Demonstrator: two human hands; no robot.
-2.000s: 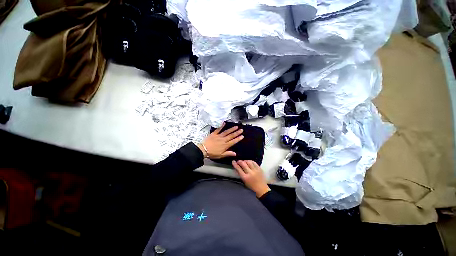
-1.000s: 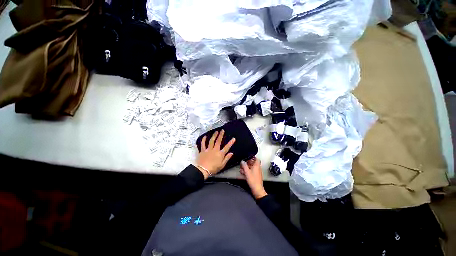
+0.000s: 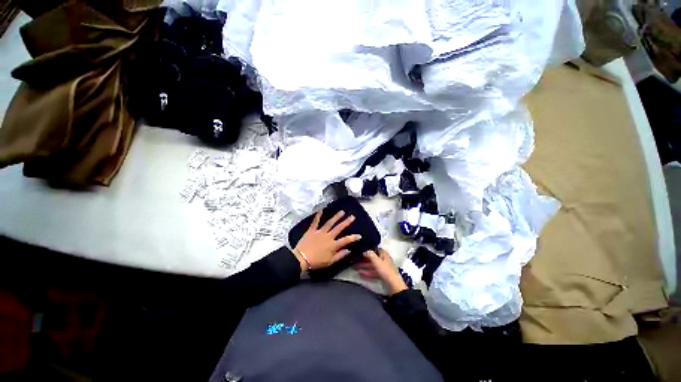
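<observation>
A small black bag (image 3: 362,218) lies on the white table close to my body, turned at a slant. My left hand (image 3: 325,245) lies flat on top of it with the fingers spread. My right hand (image 3: 384,268) is at the bag's near right edge, with its fingers bent against that edge. Whether the right fingertips pinch the bag is hard to see. The bag's near side is partly hidden by my hands.
White tissue paper (image 3: 336,60) is heaped behind and right. Black strap bundles (image 3: 427,221) with white bands lie right of the bag. Small white labels (image 3: 243,190) are scattered left. Black bags (image 3: 196,93) and brown pieces (image 3: 71,97) lie far left, a tan sheet (image 3: 590,201) right.
The black bag has turned to a slant and sits slightly left in view. My left hand stays on top of it. My right hand has moved along its near right edge. The view has also shifted.
</observation>
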